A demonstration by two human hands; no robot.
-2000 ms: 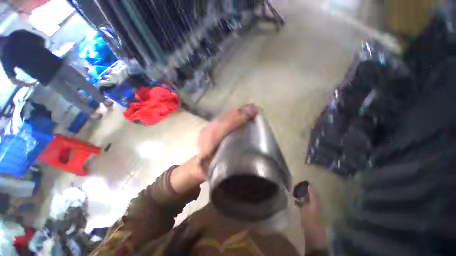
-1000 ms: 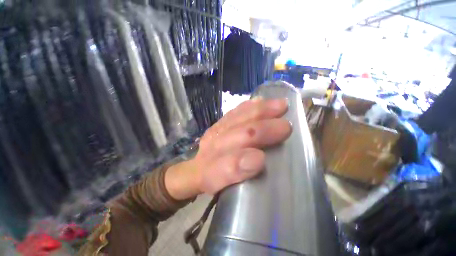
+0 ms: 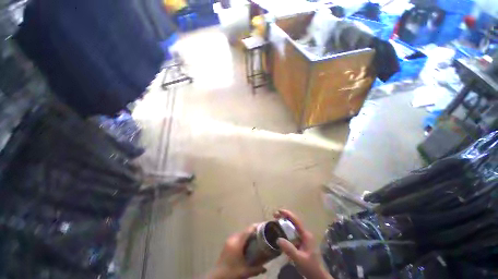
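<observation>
The silver-grey metal flask [image 3: 259, 248] is low in the middle of the view, tilted, with its dark round opening showing. My left hand [image 3: 236, 256] is wrapped around the flask's body from the left. My right hand [image 3: 303, 252] is at the flask's mouth from the right, holding a small round lid [image 3: 288, 229] with a light rim between thumb and fingers. The lid is beside the opening; whether they touch is not clear.
Dark garments on racks line the left side [image 3: 93, 54]. Plastic-wrapped dark garments [image 3: 431, 201] are at the right. Farther ahead are a large brown box [image 3: 333, 87] holding cloth, a small stool [image 3: 255, 43] and a grey table [image 3: 480, 73]. Rack feet [image 3: 177, 179] stick into the floor aisle.
The flask has moved lower and away from the camera. My right hand with the lid has come to the flask's mouth. The view has turned towards the aisle and brown box.
</observation>
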